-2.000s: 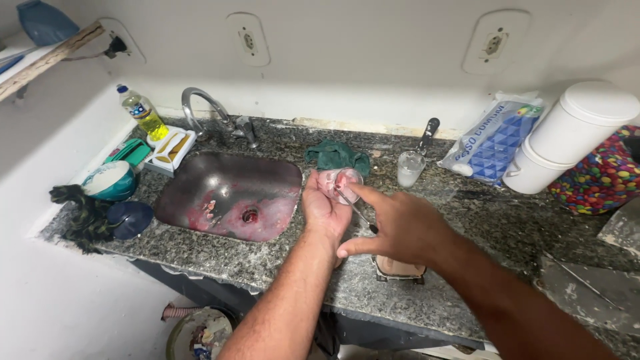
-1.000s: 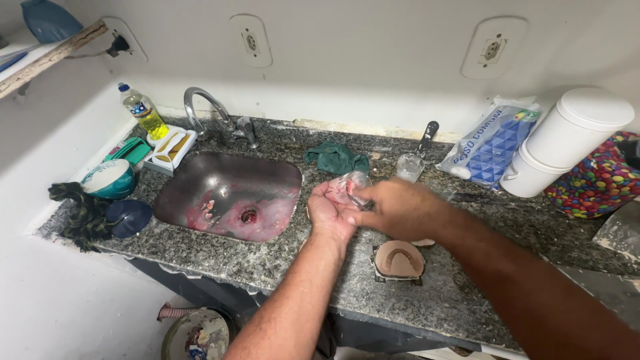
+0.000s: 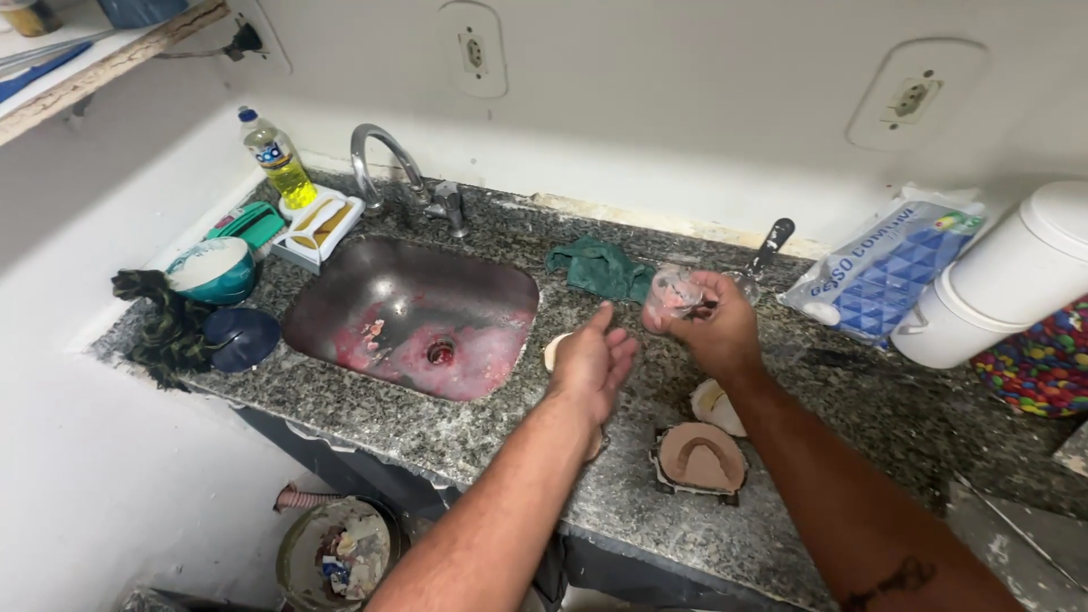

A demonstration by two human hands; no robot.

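Observation:
My right hand holds a clear plastic cup with pink residue inside, tilted above the granite counter. My left hand is a little to the left with its fingers apart, holding nothing. Below my right hand sits a dental flask half with an arch-shaped impression in tan plaster. A pale plaster piece lies just behind it. Another round pale piece is partly hidden by my left hand. A crumpled green cloth lies behind my hands. A black-handled tool stands behind my right hand, its lower part partly hidden.
A stained metal sink with a faucet is at left, beside a detergent bottle, a teal bowl and a navy bowl. White tubs and a plastic packet stand at right. A waste bucket is below.
The cup, earlier over my left palm, is now in my right hand, which has moved away from the left. My left hand has emptied.

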